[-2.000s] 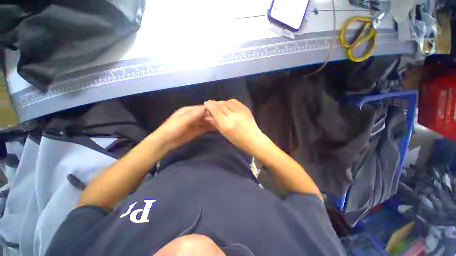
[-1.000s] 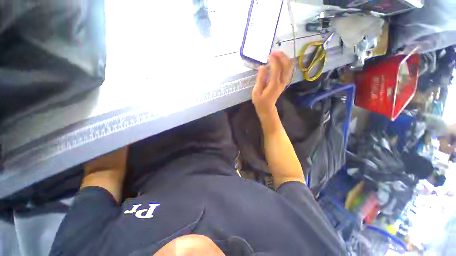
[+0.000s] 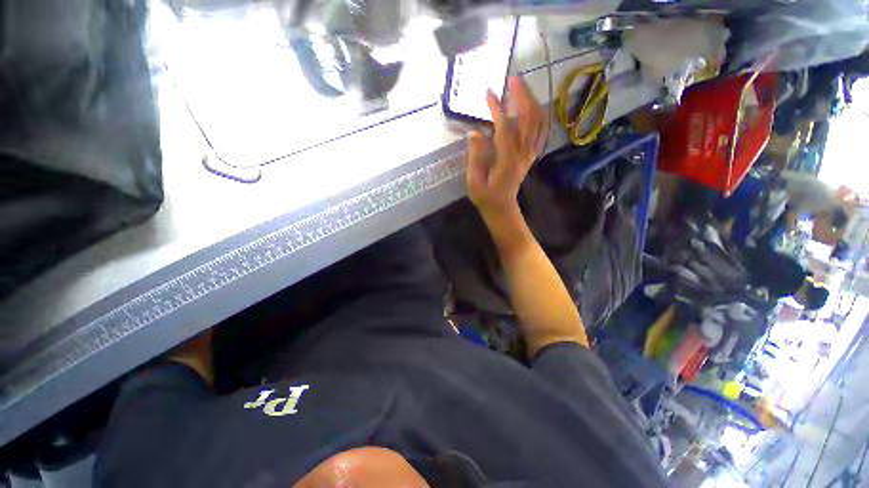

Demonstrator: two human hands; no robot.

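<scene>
The smartphone [image 3: 476, 81] lies on the white machine table [image 3: 191, 229] with its screen lit white. My right hand [image 3: 505, 148] is over the table's front edge at the phone's lower right corner. Its fingers are apart, one fingertip is at the screen, and it holds nothing that I can see. My left hand is hidden below the table edge; only a bit of the left forearm [image 3: 195, 355] shows. The machine parts [image 3: 333, 57] at the top are blurred by glare.
Yellow-handled scissors [image 3: 583, 105] lie right of the phone. Dark cloth [image 3: 76, 133] is heaped at the table's left. A printed ruler [image 3: 276, 238] runs along the front edge. A red basket [image 3: 715, 129] and a blue frame [image 3: 651, 191] with dark cloth stand at the right.
My hands were together over my lap, then parted. My right hand moved up to the phone, and my left hand went under the table edge. The view has turned to the right.
</scene>
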